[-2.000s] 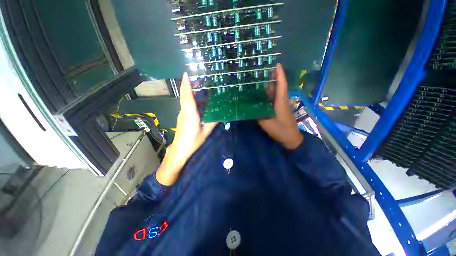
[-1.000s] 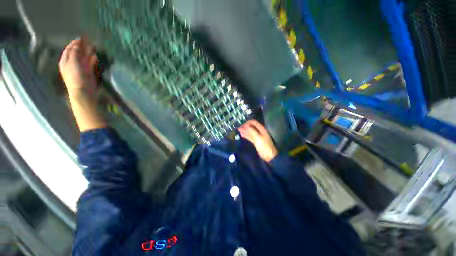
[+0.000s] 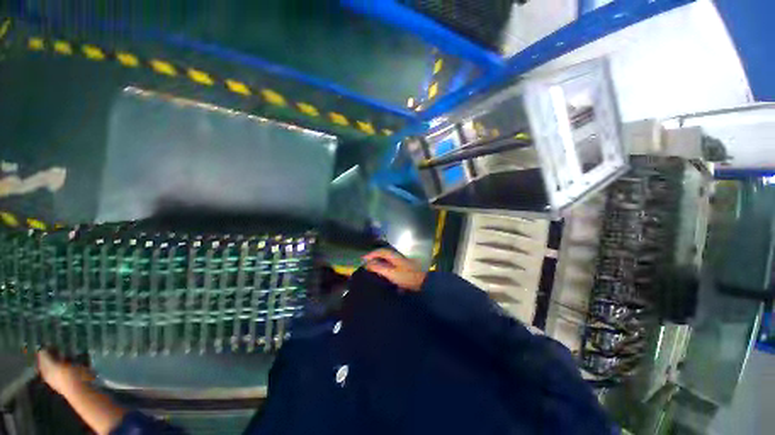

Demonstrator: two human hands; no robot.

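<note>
A long row of green circuit boards [image 3: 161, 293] stands side by side at the left, their pale edges showing as parallel lines. They are on a grey-green tabletop [image 3: 221, 170]. My left hand [image 3: 68, 378] is at the near edge of the row at the lower left, blurred; whether it grips a board cannot be told. My right hand [image 3: 398, 268] is in front of my body, past the right end of the row and apart from it. Its fingers are partly curled and blurred, and no held thing shows.
An open silver magazine frame [image 3: 586, 140] with a windowed end plate stands at the upper right. Blue rack rails [image 3: 459, 38] run behind it. A machine with a dark band of small parts [image 3: 633, 272] and a slotted pale panel [image 3: 506, 263] is at the right. Yellow-black tape [image 3: 238, 87] marks the floor.
The view has swung right, bringing the magazine and machine further in. The single green board held between both hands two seconds ago is no longer seen in them; the hands are far apart.
</note>
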